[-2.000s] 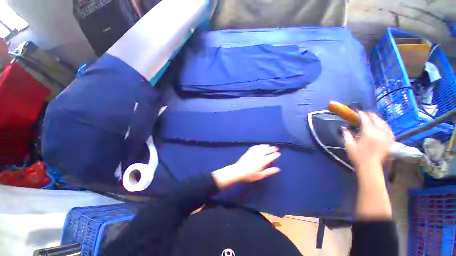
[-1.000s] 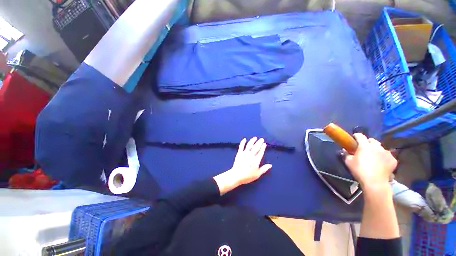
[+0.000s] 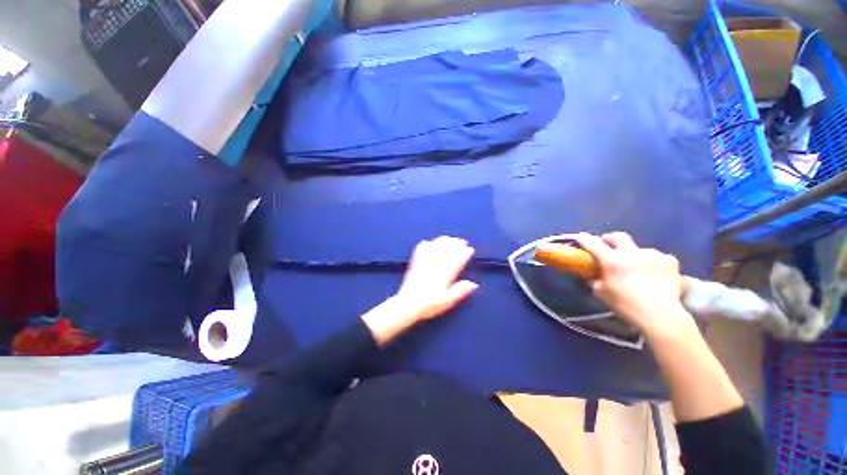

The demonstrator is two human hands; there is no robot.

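My right hand (image 3: 639, 278) is closed around the orange-brown handle of the steam iron (image 3: 578, 301). The iron's tip points left and touches the right end of a dark seam. My left hand (image 3: 430, 283) lies flat with its fingertips on that seam, left of the iron, holding nothing. The navy garment panel (image 3: 390, 223) lies flat above the seam, with more navy cloth below it. The white tape roll (image 3: 228, 332) sits at the left, its loose end running up.
Stacked navy pieces (image 3: 418, 107) lie on the far side of the table cover (image 3: 641, 121). A navy pile (image 3: 121, 232) hangs over a pale padded form (image 3: 228, 70) at the left. Blue crates (image 3: 743, 176) stand right and lower left. The iron's pale hose (image 3: 729, 301) runs right.
The iron and my right hand have moved left and slightly up, the iron's tip now at the seam. My left hand has shifted left along the seam. The view has shifted a little.
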